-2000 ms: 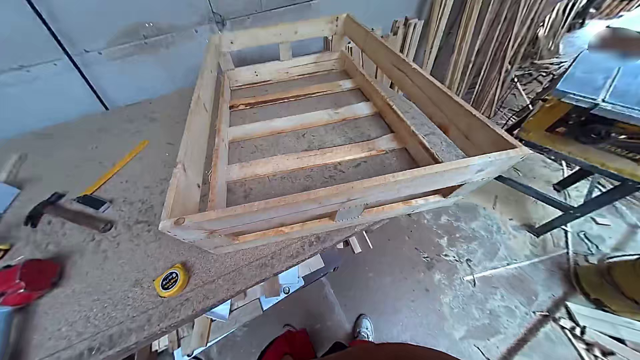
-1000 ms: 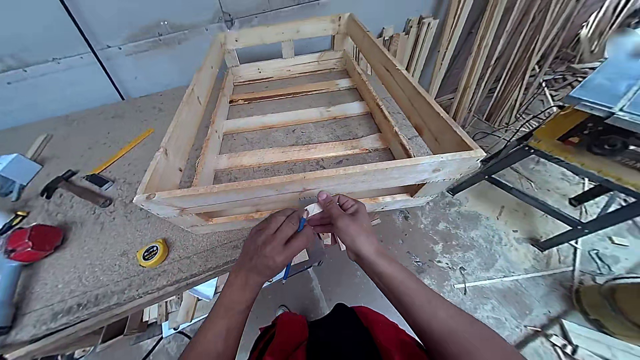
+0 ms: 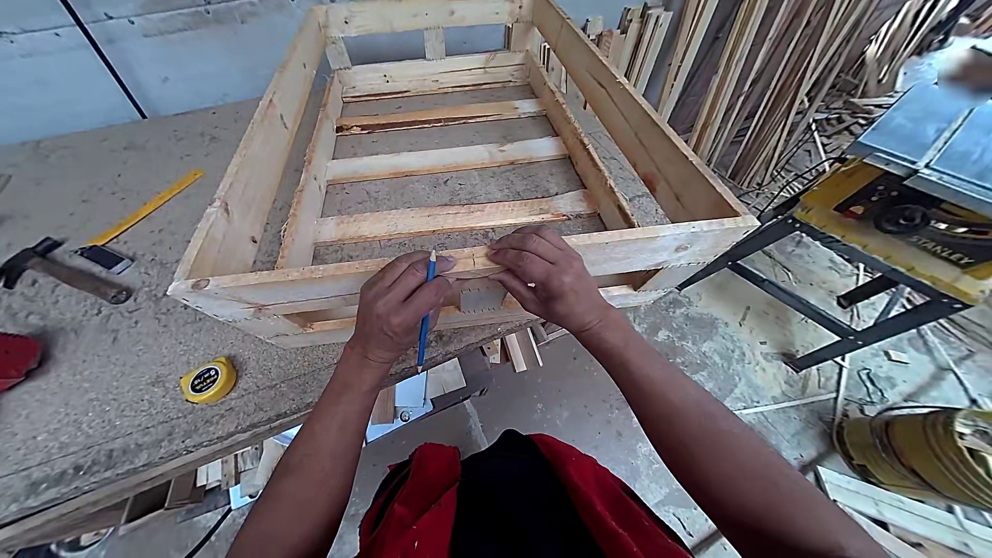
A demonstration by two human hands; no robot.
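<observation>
A slatted wooden frame (image 3: 666,242) rests on the workbench. At the middle of its front rail, my left hand (image 3: 401,304) holds a blue pencil (image 3: 425,325), its fingertips at a small thin wood piece (image 3: 471,262) lying against the rail. The fingers and thumb of my right hand (image 3: 546,277) pinch the other end of that piece. A short upright block (image 3: 480,300) shows below, between my hands. Left of the frame lie a yellow tape measure (image 3: 208,380), a claw hammer (image 3: 74,275) and a try square with a yellow blade (image 3: 147,208).
A yellow and black table saw on a black stand (image 3: 914,225) is at the right, above a yellow bucket (image 3: 922,457). Wood strips (image 3: 744,85) lean behind the frame. Offcuts lie below the edge of the workbench (image 3: 101,457). A red object (image 3: 17,360) sits at the bench's left.
Two seconds ago no hands were in view; one second ago both were together at the front rail. Now they are farther apart there, with the thin piece between them.
</observation>
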